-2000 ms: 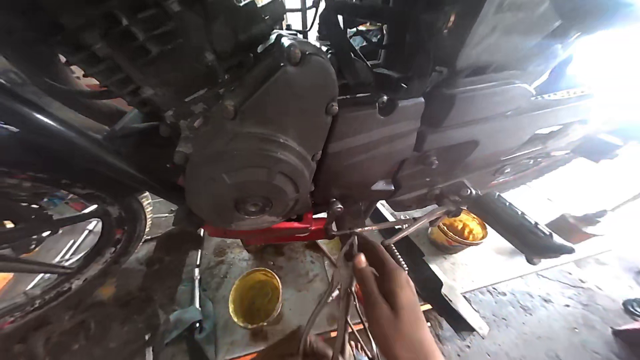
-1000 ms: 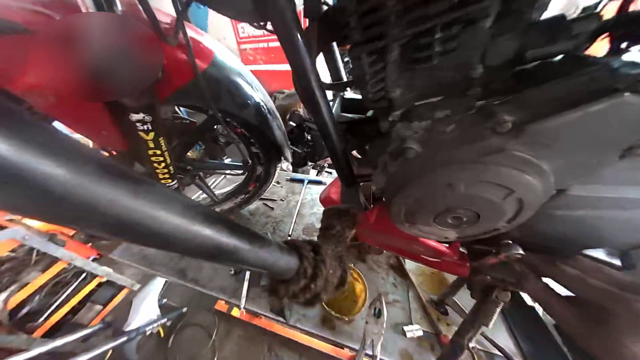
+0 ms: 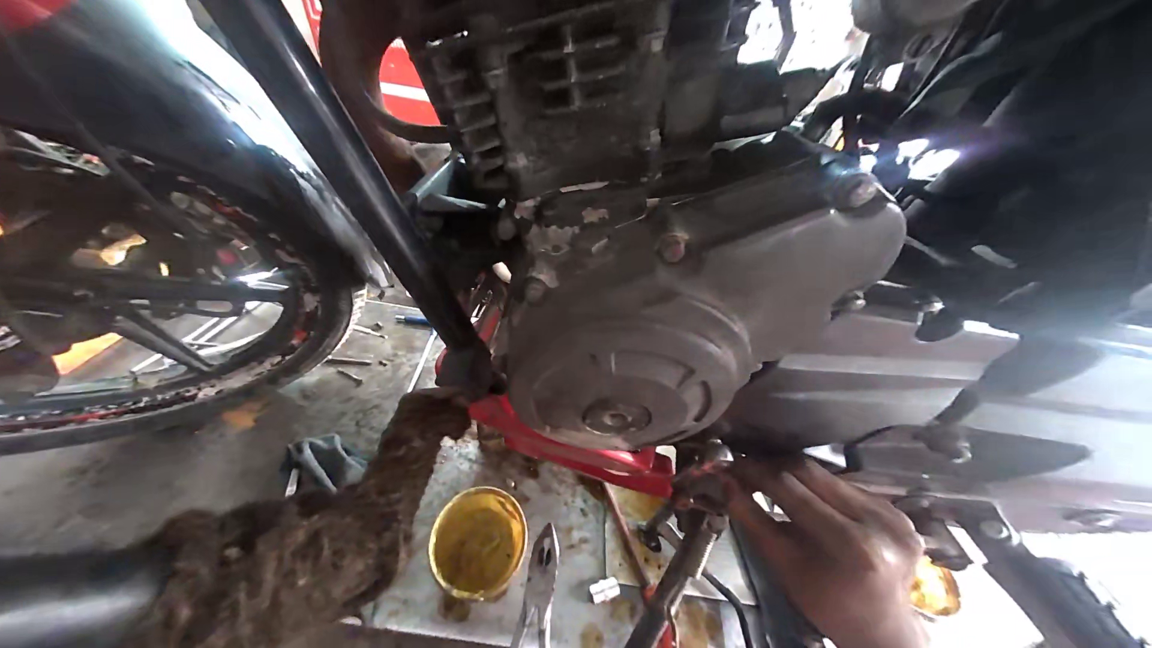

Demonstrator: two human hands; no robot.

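Note:
My left hand [image 3: 418,441], dark brown and blurred, reaches from a black sleeve to the red lower guard [image 3: 576,454] beside the black frame tube's lower end; its fingers are unclear. My right hand [image 3: 823,549] has its fingers around a metal joint [image 3: 706,486] below the motorcycle's round engine cover [image 3: 630,378]. A metal rod [image 3: 670,585] slants down from that joint. Between my hands, a pair of pliers [image 3: 541,576] points jaws up; its handles run out of view at the bottom. A round container with yellow inside [image 3: 478,544] stands left of the pliers.
A spoked-pattern motorcycle wheel [image 3: 180,315] is at the left. Small metal parts [image 3: 351,363] and a grey cloth [image 3: 328,461] lie on the floor. A small white piece [image 3: 604,590] lies near the pliers. The frame tube [image 3: 351,171] slants down to the guard. Another yellow container [image 3: 934,589] is at the right.
Two seconds ago my right hand was at the pliers; now it is at the metal joint. My left arm has come into view and reaches to the guard. The view has shifted.

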